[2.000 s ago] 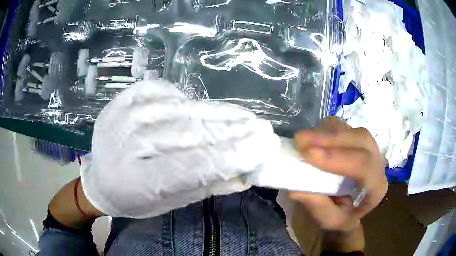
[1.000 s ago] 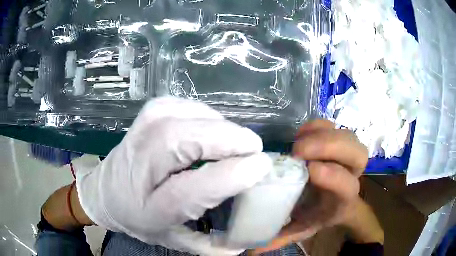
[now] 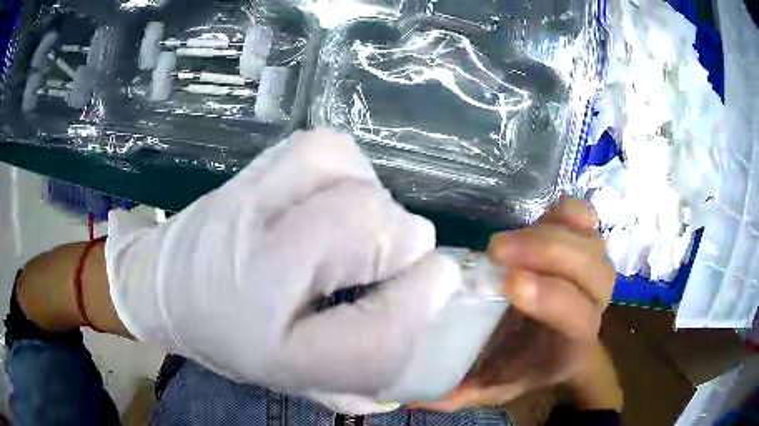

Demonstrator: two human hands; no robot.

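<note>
A frosted, palm-size white sleeve or small bag (image 3: 462,345) is held over the lap between both hands. My left hand (image 3: 291,274), in a loose white glove, pinches its left side and upper edge. My right hand (image 3: 553,291), bare, has its fingers on the upper right corner and reaches around its right side and below. Small pale details show at its top end; I cannot tell what they are. The clear blister tray (image 3: 333,141) lies beyond the hands, with white rods (image 3: 212,79) and white end blocks (image 3: 270,93) in its left pockets.
A blue bin (image 3: 649,291) with a heap of white pieces (image 3: 657,158) stands at the right. A long pale gridded sheet (image 3: 732,208) lies beside it. A brown carton (image 3: 649,366) is below the bench edge at lower right. The green bench edge (image 3: 108,176) runs beneath the tray.
From two seconds ago, the sleeve has turned from lying sideways to tilted upright, and the gloved fingers now curl onto its top. Since one second ago, the tray appears shifted right in view.
</note>
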